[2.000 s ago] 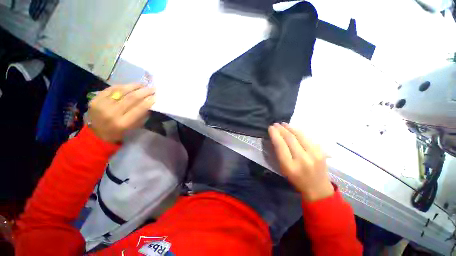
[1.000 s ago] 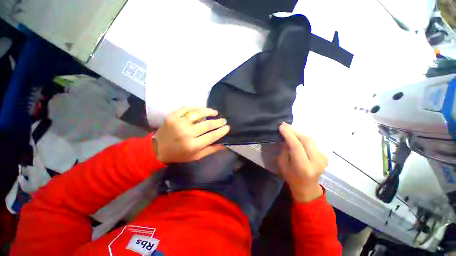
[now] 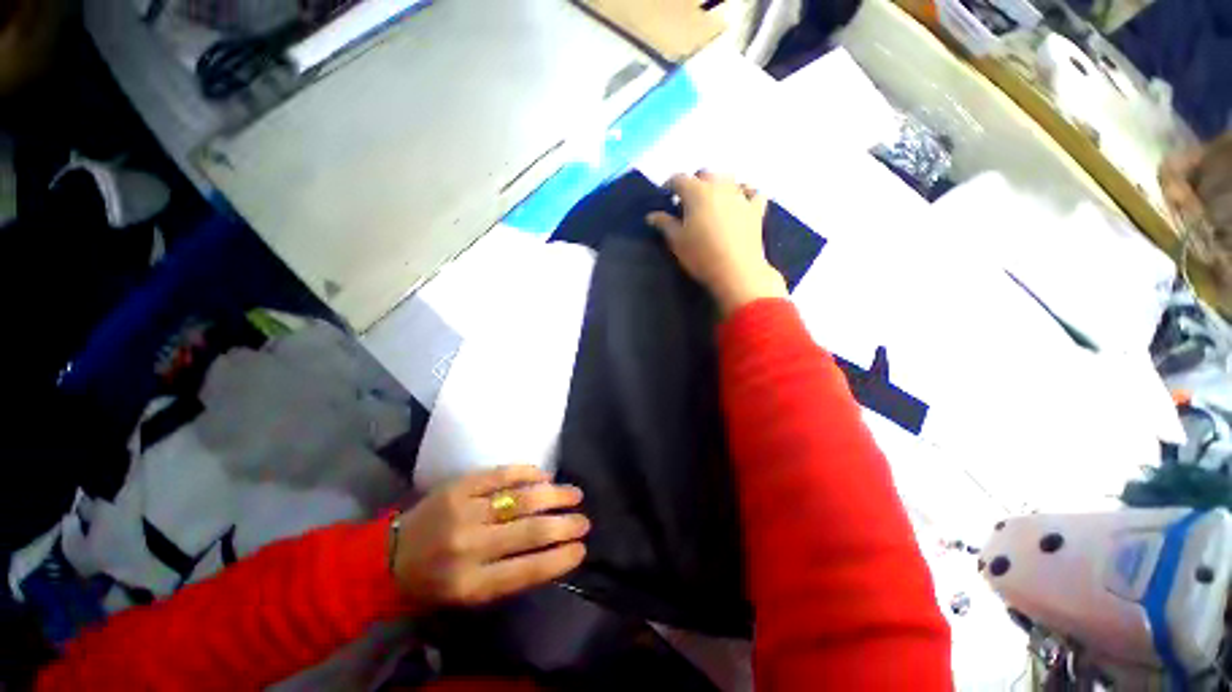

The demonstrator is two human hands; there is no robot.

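Note:
A black cloth panel (image 3: 646, 406) lies lengthwise on the white table, from the near edge to the blue tape. A white panel (image 3: 514, 352) lies along its left side. My left hand (image 3: 493, 534) rests flat at the near left edge of the black panel, fingers slightly spread, over the white cloth's lower end. My right hand (image 3: 719, 233) reaches to the far end of the black panel, its fingers on the cloth; whether they pinch it is unclear. My right sleeve covers the panel's right side. A small black cut piece (image 3: 885, 392) lies right of the sleeve.
A grey-white board (image 3: 432, 149) with blue tape (image 3: 608, 152) is at upper left. The white sewing machine head (image 3: 1101, 581) with a blue stripe stands at lower right. Grey-white cloth with black stripes (image 3: 203, 500) is heaped below the table at left. A ledge with items runs along upper right.
The view has shifted toward the table's far side. My right hand has moved from the near edge to the panel's far end. The black panel, earlier folded over, now lies extended lengthwise.

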